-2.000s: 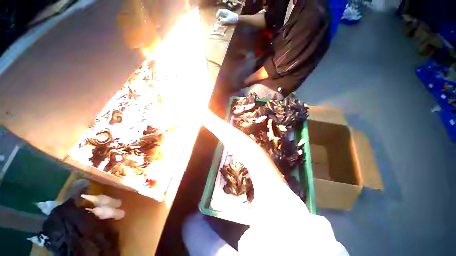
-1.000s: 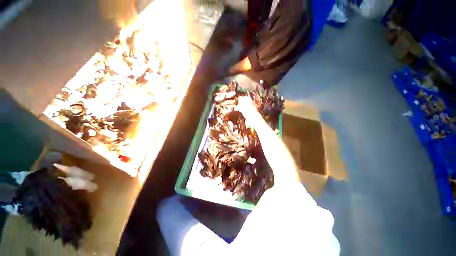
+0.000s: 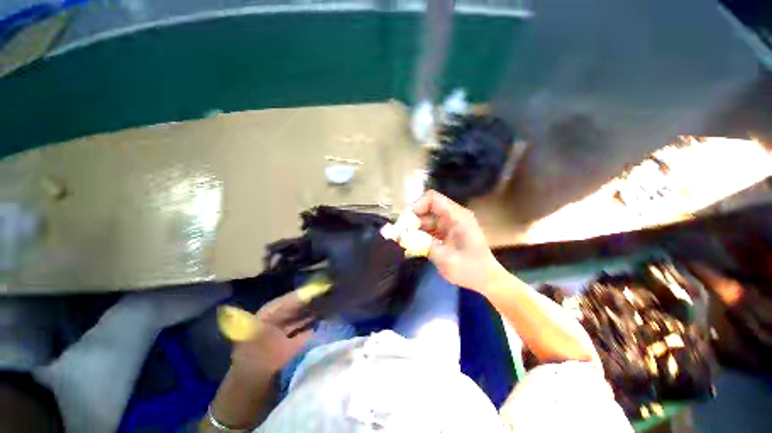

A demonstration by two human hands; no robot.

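Observation:
A black, shaggy feathered body [image 3: 360,258] lies at the table's front edge, partly over my lap. My left hand [image 3: 267,330], with yellow finger cots, is at its lower left side. One yellow tip overlaps the body and another stands apart to the left; blur hides whether the hand grips it. My right hand [image 3: 453,241] pinches a pale tab [image 3: 398,227] at the body's right end, with a yellow cot on one finger. Whether the tab is joined to the body is unclear. A small white glue dish [image 3: 339,174] and a thin pale stick [image 3: 344,160] lie beyond.
A second black feathered body [image 3: 470,156] rests beside white bottles [image 3: 423,123] at the back right. A glowing tray [image 3: 652,190] is at the far right. A green crate [image 3: 677,416] of dark pieces is at the lower right. A green partition [image 3: 254,80] stands behind the cardboard-covered table [image 3: 118,220].
The view has swung left from the crate and tray to the table. My right hand has left the crate and is now at the feathered body. My left hand has come into clear view.

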